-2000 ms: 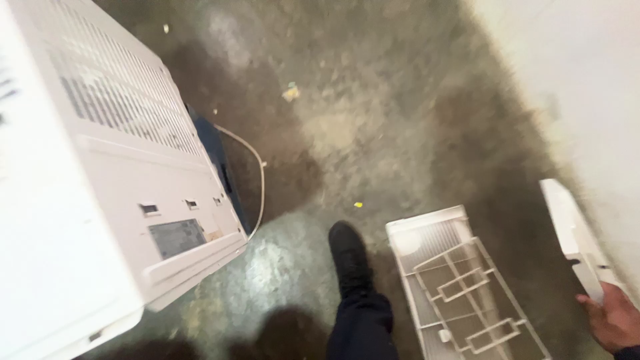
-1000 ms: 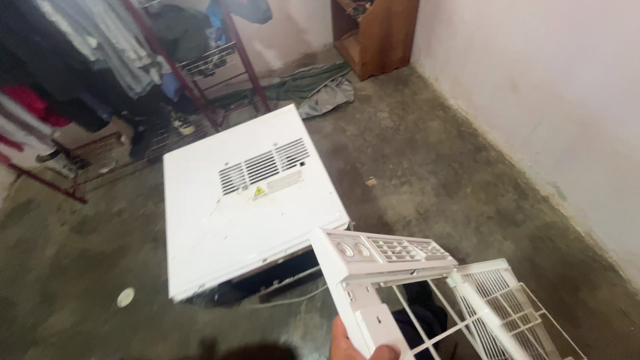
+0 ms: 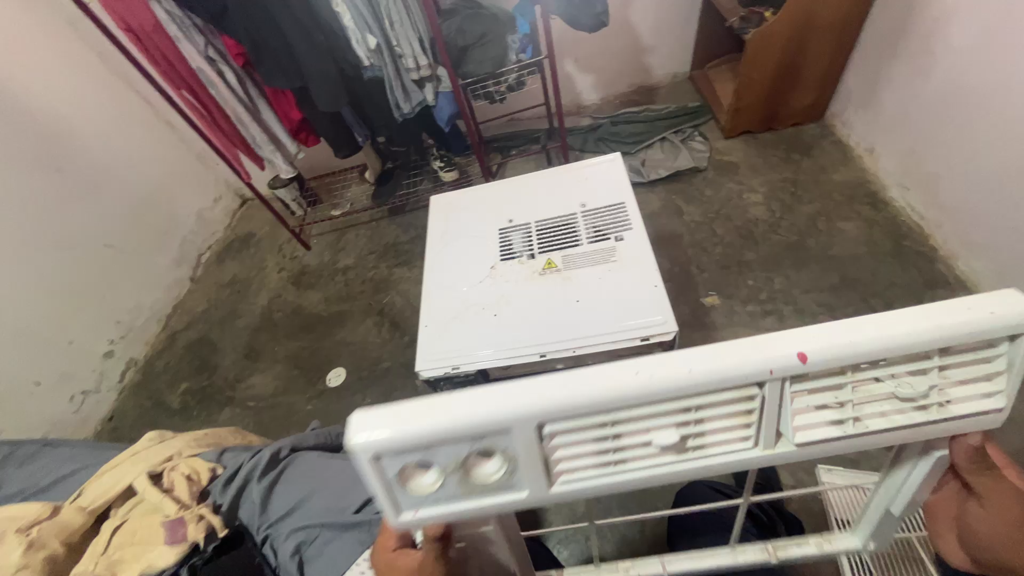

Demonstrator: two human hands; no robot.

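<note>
In the head view a white plastic front panel of a window air conditioner (image 3: 656,384), with louvred vents and two round knob holes, spans the lower right. My left hand (image 3: 416,550) grips its lower left part beneath the knob holes. My right hand (image 3: 976,496) grips its right side frame; part of that hand is cut off by the view's edge. Beyond the panel, the white metal air conditioner casing (image 3: 512,304) stands on the concrete floor, with slots and a yellow warning label on top. A white slatted grille (image 3: 860,504) shows partly behind the panel at the lower right.
A dark red metal clothes rack (image 3: 272,210) with hanging clothes stands at the back left. Crumpled cloth (image 3: 668,152) lies beside it, near a brown wooden cabinet (image 3: 776,72). Grey and tan fabric (image 3: 280,496) is at the lower left. A white disc (image 3: 336,377) lies on the floor.
The front panel has come up and now lies across the view. My right hand has come into view on its right side since one second ago. The view has tilted up from the floor.
</note>
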